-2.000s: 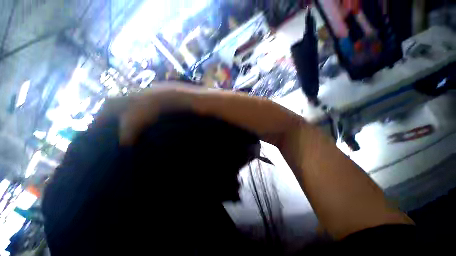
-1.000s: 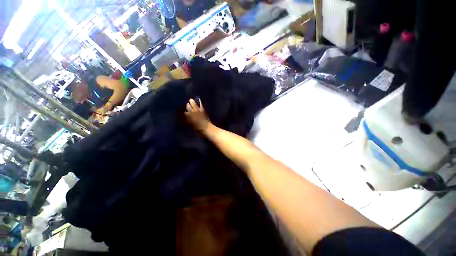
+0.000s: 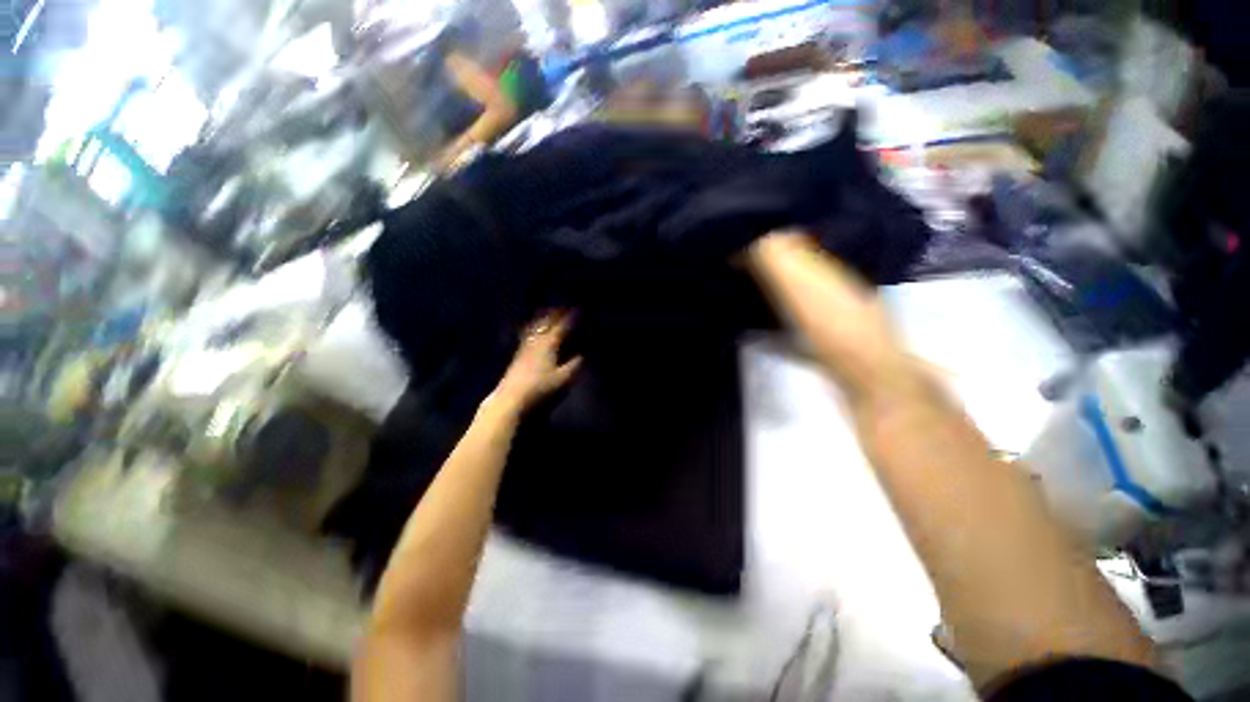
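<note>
A large heap of black cloth (image 3: pixel 631 453) lies across the white table (image 3: pixel 843 480), with a flat part hanging toward me. My left hand (image 3: pixel 543 359) is on the cloth left of the middle, its fingers apart. My right hand (image 3: pixel 784 261) is at the heap's right side. Its fingers are blurred and partly lost against the cloth, so its grip cannot be told.
A white sewing machine head with a blue stripe (image 3: pixel 1131 439) stands at the right. More dark cloth (image 3: pixel 1083 274) lies behind it. A person's arm (image 3: pixel 480 117) shows at the back. A pale ledge (image 3: pixel 206 562) runs along the lower left.
My left arm now shows, its hand on the cloth. The cloth has shifted up and right in the view, with a flat part spread below. My right hand has moved right, and the view has turned.
</note>
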